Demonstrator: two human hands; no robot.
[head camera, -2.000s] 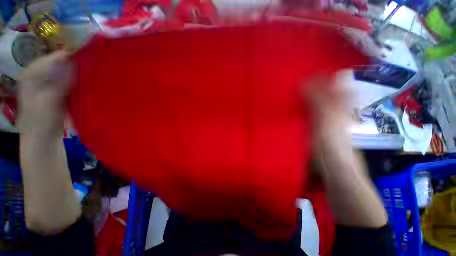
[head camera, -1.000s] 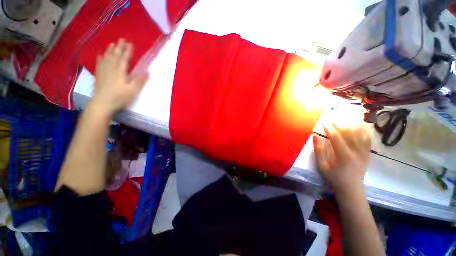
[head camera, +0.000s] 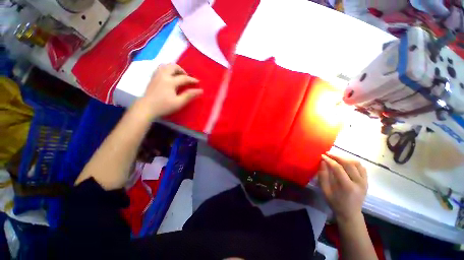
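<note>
A red fabric panel (head camera: 269, 117) with lengthwise folds lies flat on the table, its right edge in the lamp glare at the needle of the sewing machine (head camera: 422, 71). My right hand (head camera: 345, 183) has its fingertips at the panel's lower right corner; whether they pinch it cannot be told. My left hand (head camera: 170, 93) is over a second red piece (head camera: 203, 109), fingers spread and bent, thumb apart. This piece meets the panel's left edge at a pale strip. A pale pink piece (head camera: 203, 30) lies above it. The presser foot is lost in glare.
Black-handled scissors (head camera: 402, 145) lie right of the needle. A small green-orange tool (head camera: 445, 198) lies at far right. Layered red pieces (head camera: 122, 51) are at the table's left, beside a blue piece (head camera: 156, 43). Blue crates (head camera: 46, 147) stand below. The table's front edge (head camera: 407, 221) runs above my lap.
My left hand has moved right, and a red piece now lies beside the panel's left edge. My right hand has moved from beside the needle down to the panel's corner. The view has shifted.
</note>
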